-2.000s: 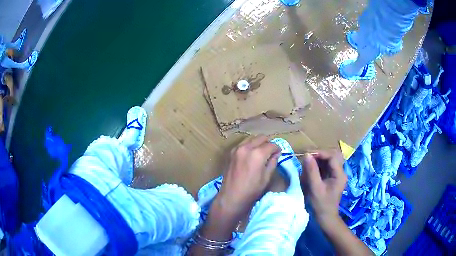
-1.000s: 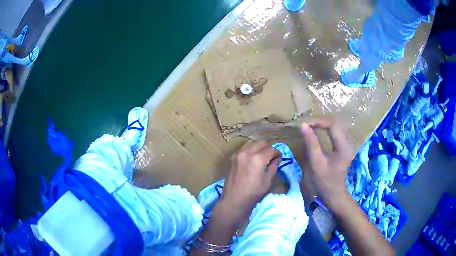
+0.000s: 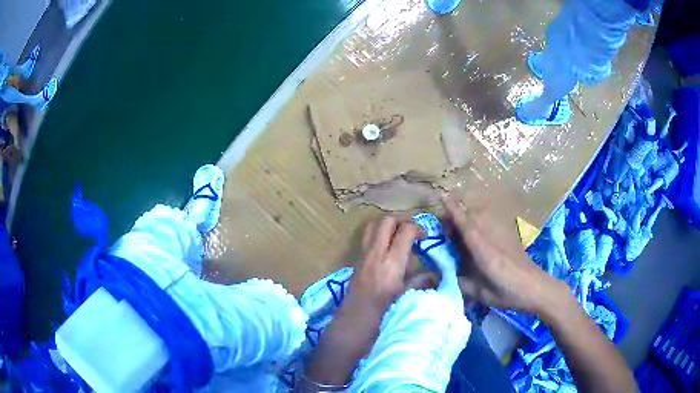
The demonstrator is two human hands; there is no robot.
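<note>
A figurine lower body (image 3: 418,338) in ruffled light shorts lies at the bottom centre, its foot in a flip-flop (image 3: 430,234) with a dark-blue strap (image 3: 432,244). My left hand (image 3: 384,257) is at the left side of this foot, fingers bent against it. My right hand (image 3: 491,257) is at the right side of the foot, fingers extended and slightly blurred; no stick can be made out in it. A cardboard scrap (image 3: 414,165) lies ahead, with a small white cap (image 3: 371,132) on a brown stain.
A larger-looking half-figure (image 3: 176,269) with a blue sash stands at left. Another stands at the upper right (image 3: 587,46). The green conveyor belt (image 3: 153,92) runs at left. Blue bins of heaped half-figures (image 3: 591,253) are on the floor at right. A yellow marker (image 3: 526,231) is at the table edge.
My right hand was lifted off the foot one second ago and is now lower, beside the foot. The thin stick seen two seconds ago is no longer visible. My left hand stays at the foot.
</note>
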